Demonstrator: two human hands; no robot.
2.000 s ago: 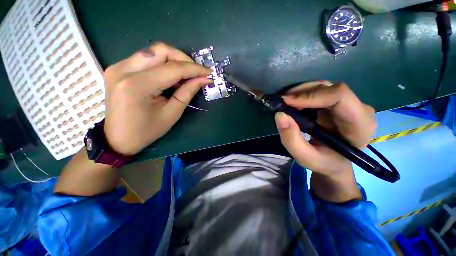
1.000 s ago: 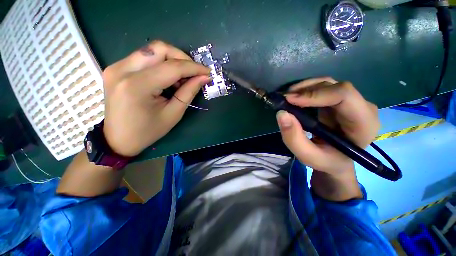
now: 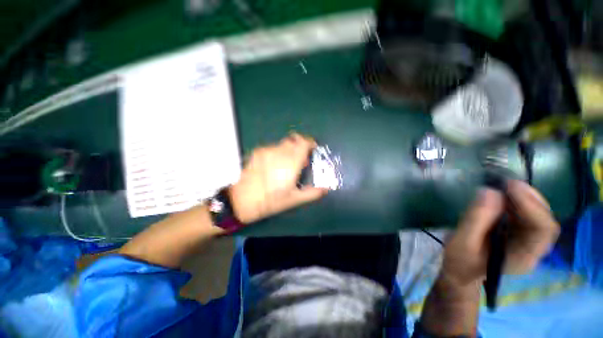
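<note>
The frame is blurred. A white-silver circuit board (image 3: 326, 169) lies on the dark green mat in front of me. My left hand (image 3: 274, 177) is at its left side, thumb and fingers spread around its near-left edge; whether it grips the board or touches its edge is unclear. My right hand (image 3: 504, 231) is far to the right of the board, holding the black soldering iron (image 3: 496, 264) by its handle, the front end pointing away from me. The iron's tip is too blurred to make out, just below the white round cup (image 3: 481, 105).
A large white component sheet (image 3: 178, 132) lies left of my left hand. A round wristwatch (image 3: 430, 152) lies between board and cup. A dark blurred object (image 3: 423, 66) stands behind the cup. A green reel (image 3: 61, 173) is far left. A pale rail (image 3: 297, 36) runs behind.
The view has swung up and wider. My right hand has moved the iron away from the board to the right, near the cup. My left fingers have opened from their pinch and spread beside the board.
</note>
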